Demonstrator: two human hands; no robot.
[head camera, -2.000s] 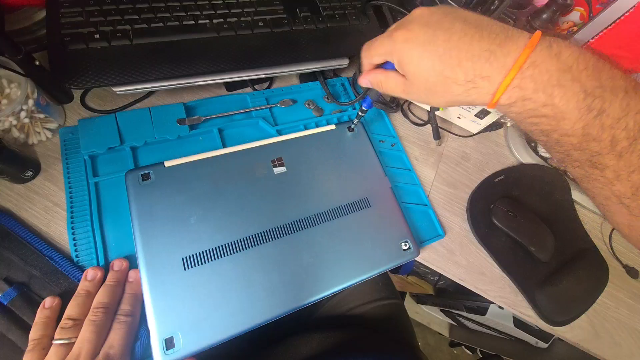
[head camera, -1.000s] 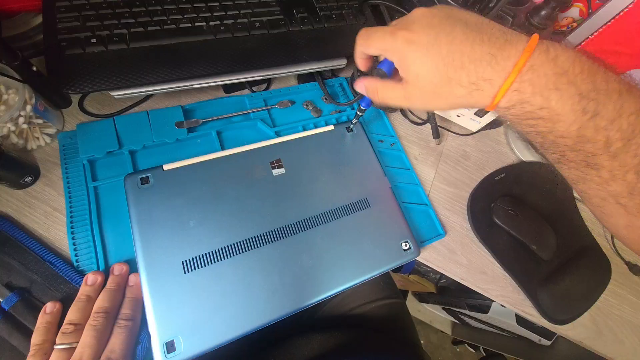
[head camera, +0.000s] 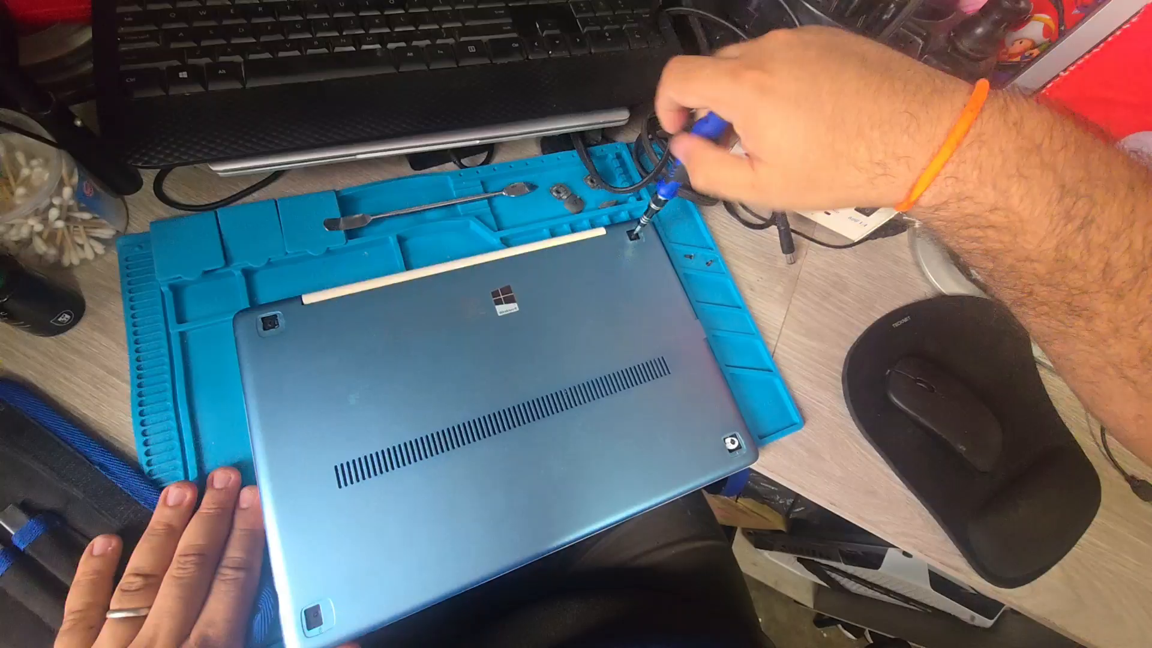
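A blue laptop (head camera: 504, 387) lies bottom side up on a teal silicone repair mat (head camera: 209, 360), its near edge reaching past the mat. My right hand (head camera: 774, 117) grips a blue precision screwdriver (head camera: 668, 184) whose tip is at the recess in the laptop's far right corner. My left hand (head camera: 180, 567) rests palm down beside the laptop's left edge, fingers slightly apart, holding nothing. The other corners have square recesses; the near right one (head camera: 732, 443) shows a light round part. A metal spudger (head camera: 427, 207) and small screws (head camera: 700, 260) lie on the mat.
A black keyboard (head camera: 378, 54) stands behind the mat. To the right, a mouse (head camera: 945, 409) sits on a black mouse pad (head camera: 1017, 504). Cotton swabs (head camera: 54, 198) in a tub are at the far left, above a black tool pouch (head camera: 54, 504). A loose cable plug (head camera: 787, 241) lies near my right wrist.
My right hand's fingers have shifted around the screwdriver handle, while its tip has stayed at the same corner recess. My left hand and the laptop have stayed in place.
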